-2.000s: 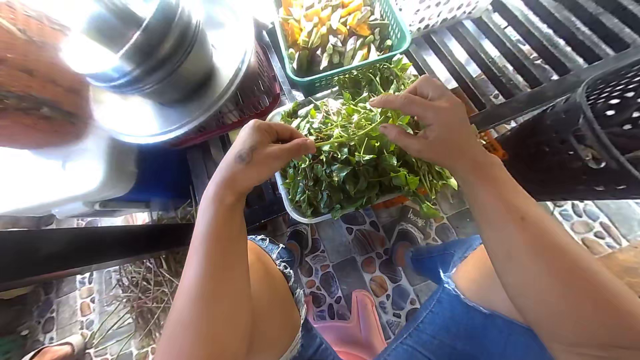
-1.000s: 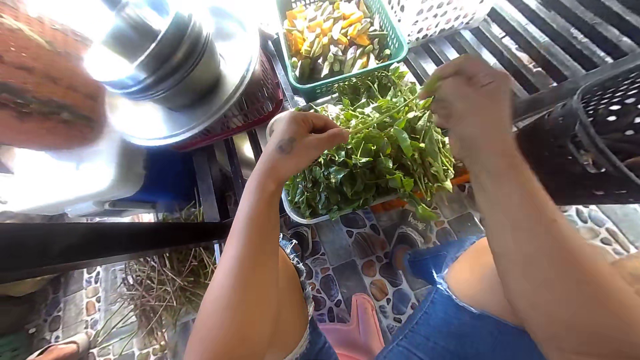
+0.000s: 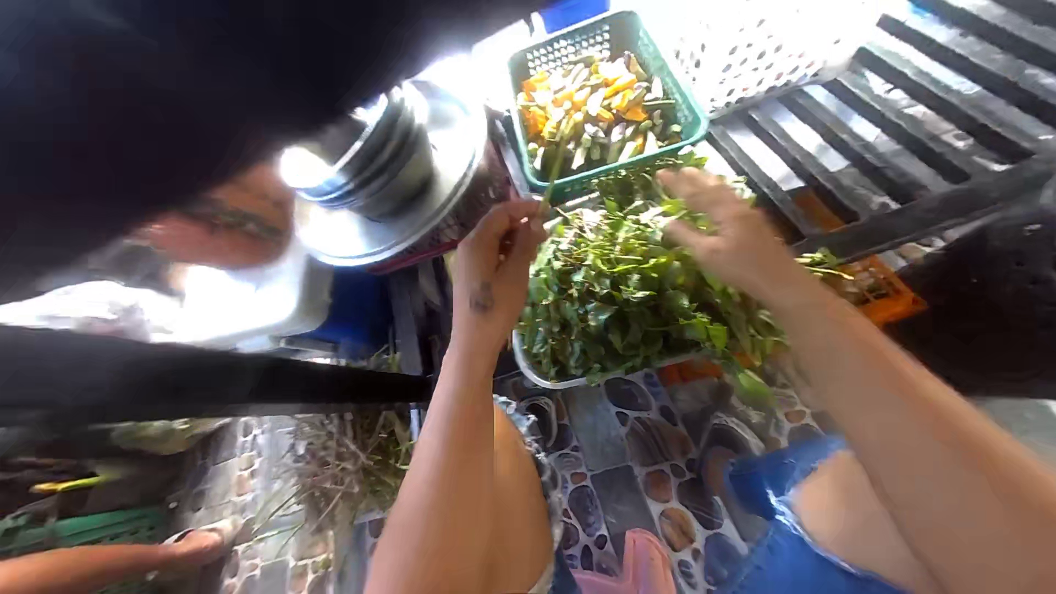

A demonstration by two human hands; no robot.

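My left hand (image 3: pixel 499 256) pinches a thin green stem (image 3: pixel 558 165) between thumb and fingers, at the left edge of a heap of leafy greens (image 3: pixel 635 305). The stem points up in front of a green plastic basket (image 3: pixel 697 136) that holds cut vegetables, orange and pale pieces among them. My right hand (image 3: pixel 726 227), blurred, is over the right side of the greens with its fingers apart; no item shows in it. The greens fill a pale-rimmed tray (image 3: pixel 549 381).
Stacked metal pots (image 3: pixel 388 165) stand on a round metal lid or tray at the left. A white perforated basket (image 3: pixel 767 49) sits on a slatted bench (image 3: pixel 874 124). Stripped stems (image 3: pixel 346 470) lie on the stone floor, near another person's foot (image 3: pixel 202 540). A pink stool (image 3: pixel 631 569) is below.
My left hand has moved to the left edge of the greens, with a stem in its fingers. My right hand has come back over the greens. The view has turned, and a dark shape now covers the upper left.
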